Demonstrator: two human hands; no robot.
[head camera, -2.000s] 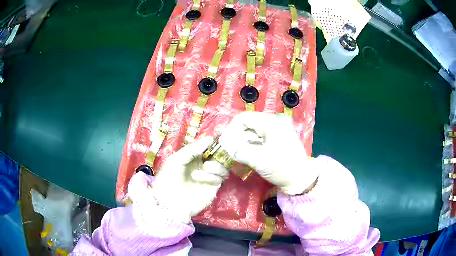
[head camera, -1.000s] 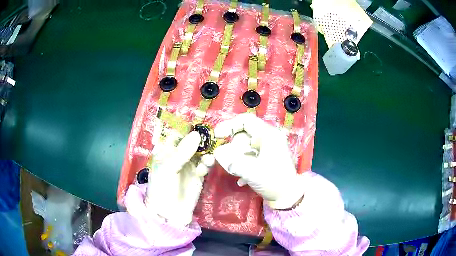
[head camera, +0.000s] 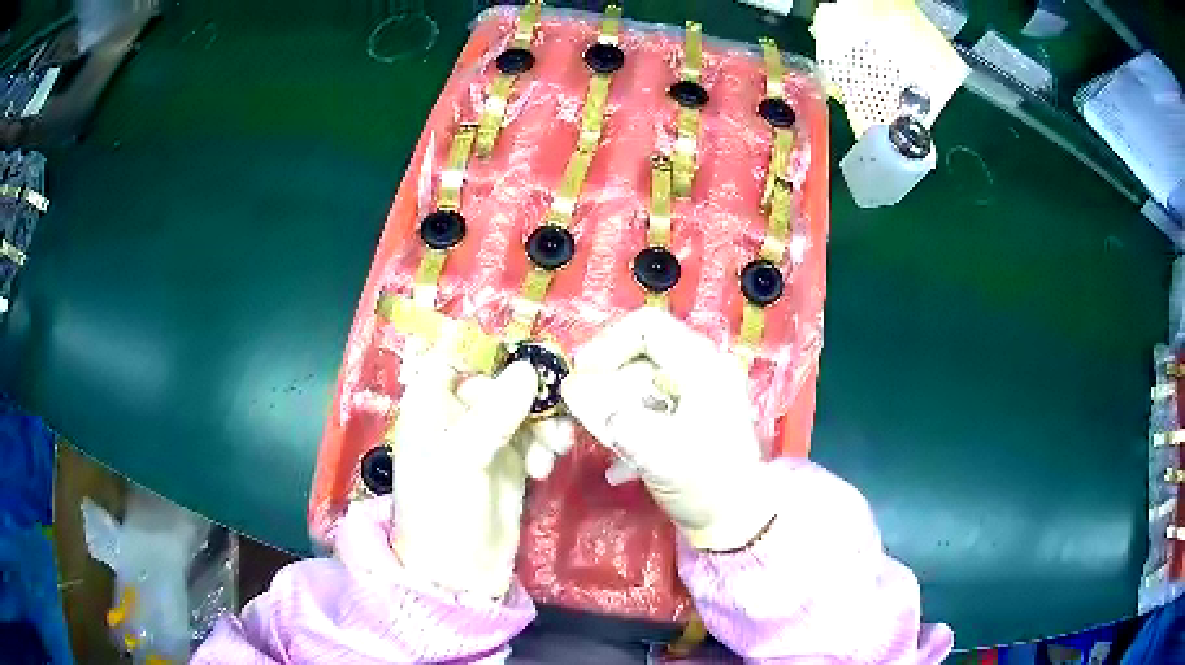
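Note:
A gold-tone watch (head camera: 543, 381) is held dial up over the lower middle of the red tray (head camera: 604, 546). My left hand (head camera: 458, 448), in a cream glove, grips it with the thumb at the left of the dial; its gold band extends up and left. My right hand (head camera: 676, 429), also gloved, has its fingers bunched at the right edge of the watch; whether they pinch something small is hidden. Rows of other watches, black discs up (head camera: 656, 269), lie on the film-covered tray. One disc (head camera: 378, 469) shows beside my left wrist.
A white bottle with a metal top (head camera: 888, 165) stands right of the tray beside a dotted pale yellow sheet (head camera: 884, 65). White papers (head camera: 1137, 117) lie at the far right. More trayed items show at the right edge. Plastic bags (head camera: 163, 572) are at lower left, below the green bench (head camera: 195, 312).
Two seconds ago the watch was edge-on between both hands; it now shows its dial. Since one second ago the hands have barely moved, and the tray sits slightly lower in view.

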